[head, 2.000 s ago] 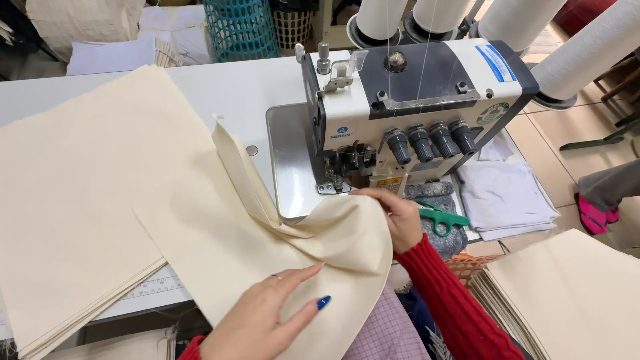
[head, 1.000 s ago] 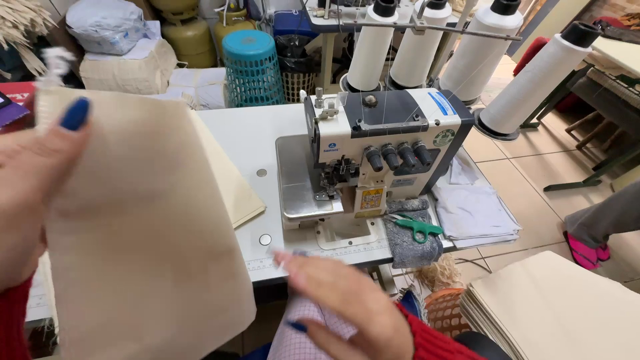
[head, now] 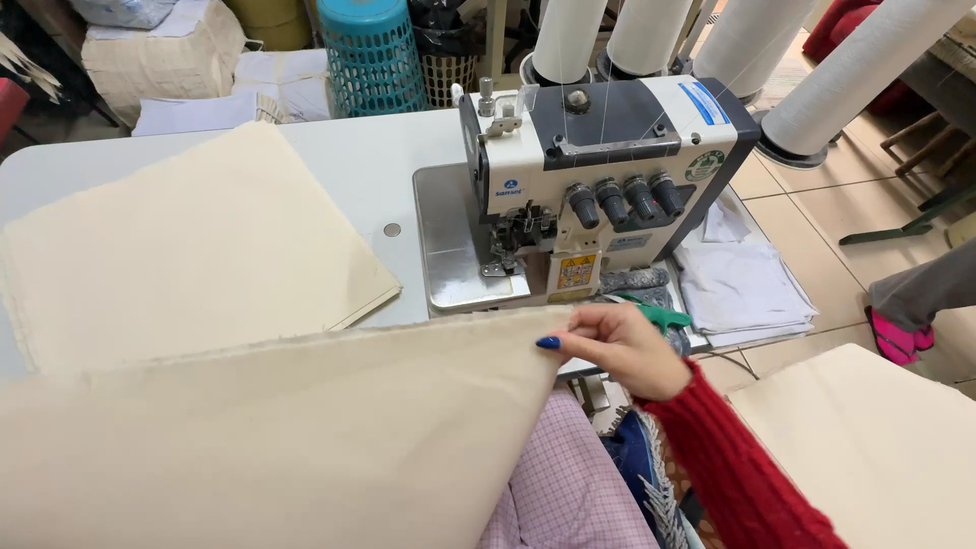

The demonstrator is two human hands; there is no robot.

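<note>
My right hand (head: 621, 347) pinches the top right corner of a cream cloth panel (head: 305, 442) between thumb and fingers. The panel hangs across the lower left of the view, over my lap and the table's front edge, its raw edge uppermost. My left hand is out of view. Just beyond my right hand stands a white and dark grey overlock sewing machine (head: 602, 160) with a metal plate (head: 457, 244) at its left. On the table behind the raised panel lies a stack of cream cloth panels (head: 183, 252). Green-handled scissors (head: 663, 316) rest beside the machine base.
Large white thread cones (head: 862, 76) stand behind the machine. Folded white cloths (head: 743, 290) lie to its right. Another stack of cream panels (head: 877, 450) is at the lower right. Beyond the table are a blue plastic basket (head: 374, 61) and cloth bundles (head: 164, 53). A person's foot (head: 896, 335) shows at the right.
My right hand, apart from the cloth a second ago, now holds its corner. The raised panel has spread sideways across the front. My left hand, seen holding it at the left earlier, has left the view.
</note>
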